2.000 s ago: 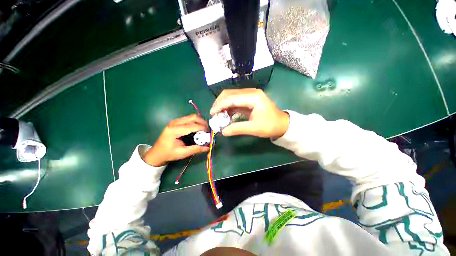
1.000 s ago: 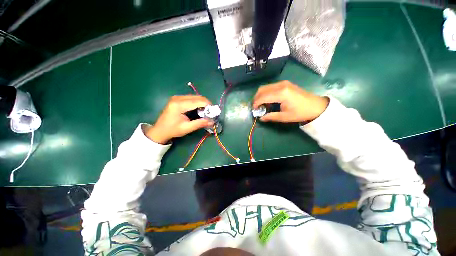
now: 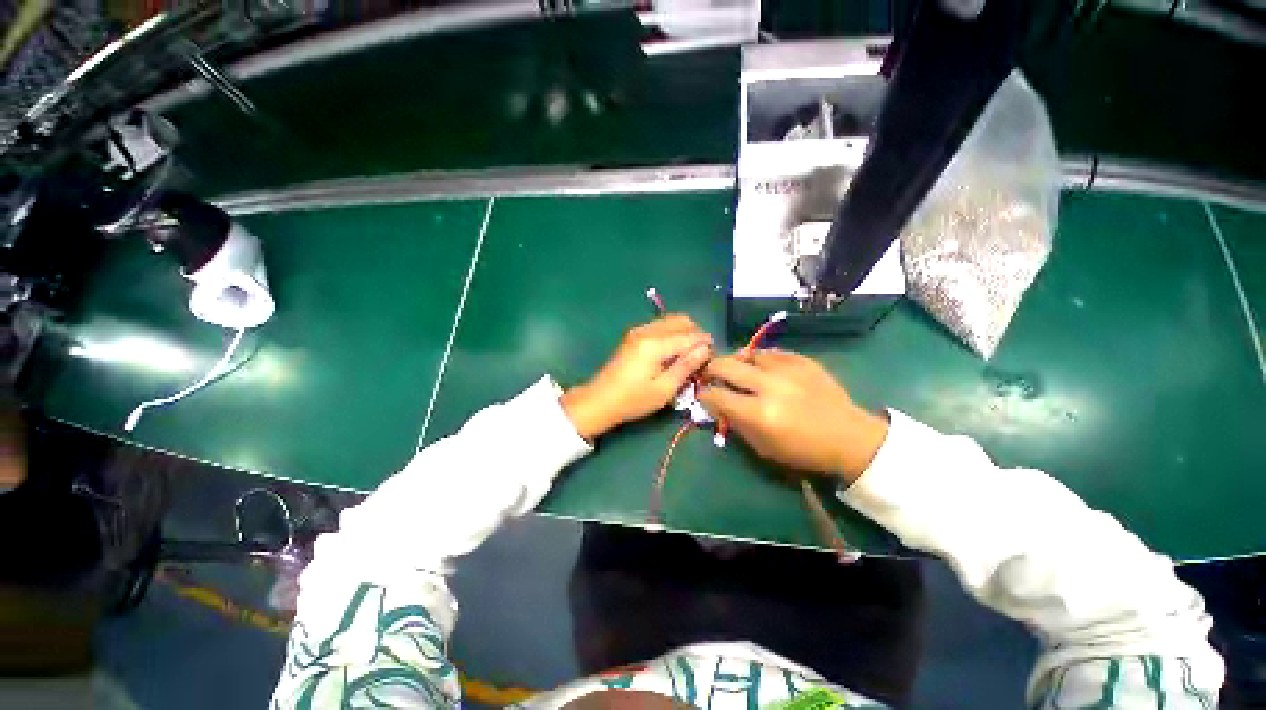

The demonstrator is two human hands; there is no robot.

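My left hand (image 3: 643, 372) and my right hand (image 3: 791, 408) meet in front of the screw feeder, fingertips together around a small white-silver wired unit (image 3: 693, 404). The fingers hide most of it. Several thin red and orange lead wires (image 3: 668, 469) spread out from under the hands, with small pale connectors. One lead points up toward the feeder. Another lead (image 3: 822, 519) comes out below my right hand and reaches the bench's front edge. Whether the leads belong to one unit or several cannot be told.
The white screw feeder (image 3: 780, 222) stands beyond my hands, with a thick black bar (image 3: 923, 132) slanting down to it. A clear bag of small screws (image 3: 979, 236) lies right of it. A white camera unit (image 3: 233, 282) with a white cable is at the left. A metal rail runs behind.
My right hand has moved in from the right and now meets my left hand; the separate single-lead part it held is no longer seen apart. The view has shifted, showing more of the feeder.
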